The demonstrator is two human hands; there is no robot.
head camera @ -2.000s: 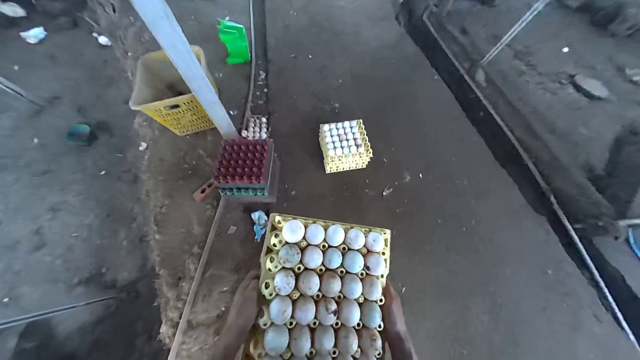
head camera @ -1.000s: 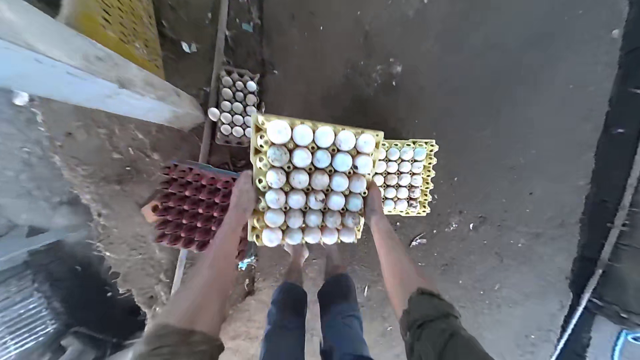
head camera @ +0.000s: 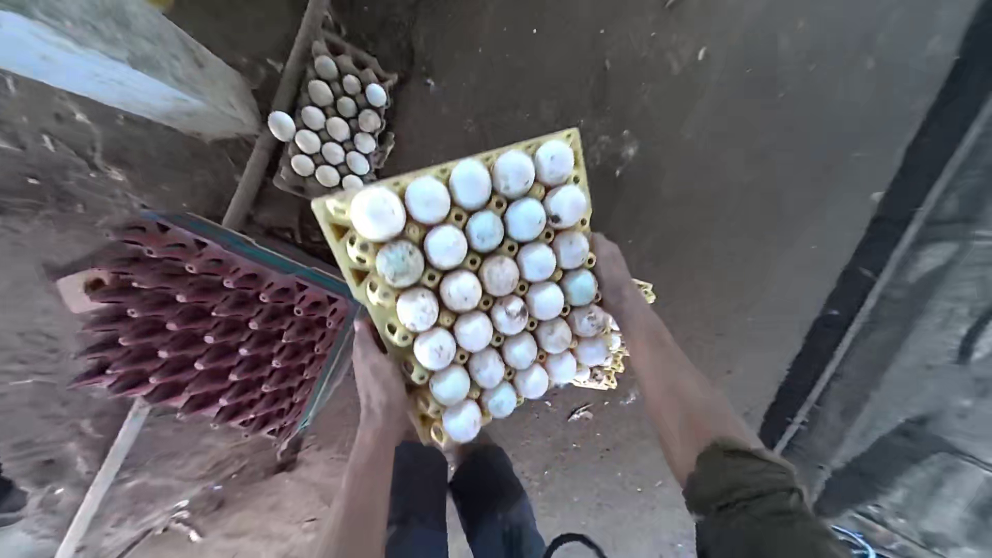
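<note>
A yellow plastic egg tray [head camera: 452, 308] filled with white and pale bluish eggs, some with dirt on them, is held tilted in front of me. Its leftmost column of cups holds no eggs. My left hand [head camera: 380, 380] grips its lower left edge, and my right hand [head camera: 612, 275] grips the right edge; the fingers of both are partly hidden beneath it. Behind the right hand, another yellow tray with eggs [head camera: 612, 376] shows only in part.
Stacked dark red egg trays [head camera: 217, 325] stand at the left, with a teal one under them. A brown tray of eggs [head camera: 333, 124] lies beyond, beside a pole [head camera: 263, 155]. A pale post [head camera: 155, 74] rises at upper left. A dark channel [head camera: 891, 225] runs along the right.
Both hands still hold the yellow egg tray, which has turned and now tilts. The yellow tray on the ground, in full sight two seconds ago, is now mostly covered. The view has swung downward.
</note>
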